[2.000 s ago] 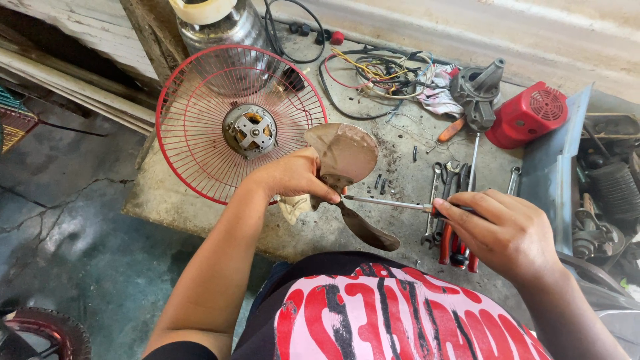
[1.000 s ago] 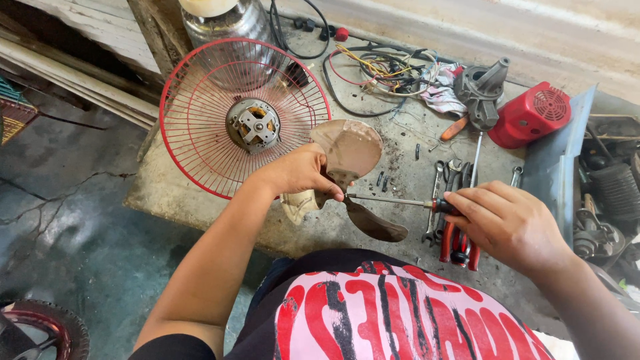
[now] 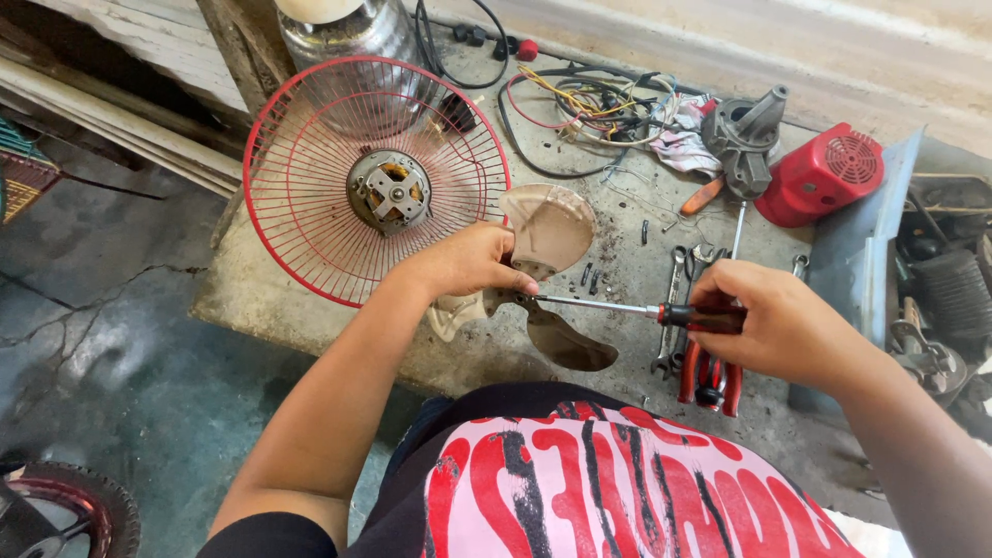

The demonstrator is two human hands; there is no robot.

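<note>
My left hand grips a metal fan blade assembly near its hub, with one blade upward, one toward me and a paler one to the left. In my right hand is the black and red handle of a screwdriver; its shaft points left and its tip meets the hub beside my left thumb. Behind my left hand lies a red wire fan guard, with a round metal motor part at its centre. The exact contact of tip and screw is too small to tell.
Wrenches and red-handled pliers lie below my right hand. Farther back are tangled wires, a cloth, a grey metal housing, a red motor cover and a large metal container. A blue-grey bin of parts stands right.
My right hand has shifted its hold on the screwdriver handle, its fingers now curled differently. The screwdriver tip stays at the fan blade hub, and my left hand keeps its grip.
</note>
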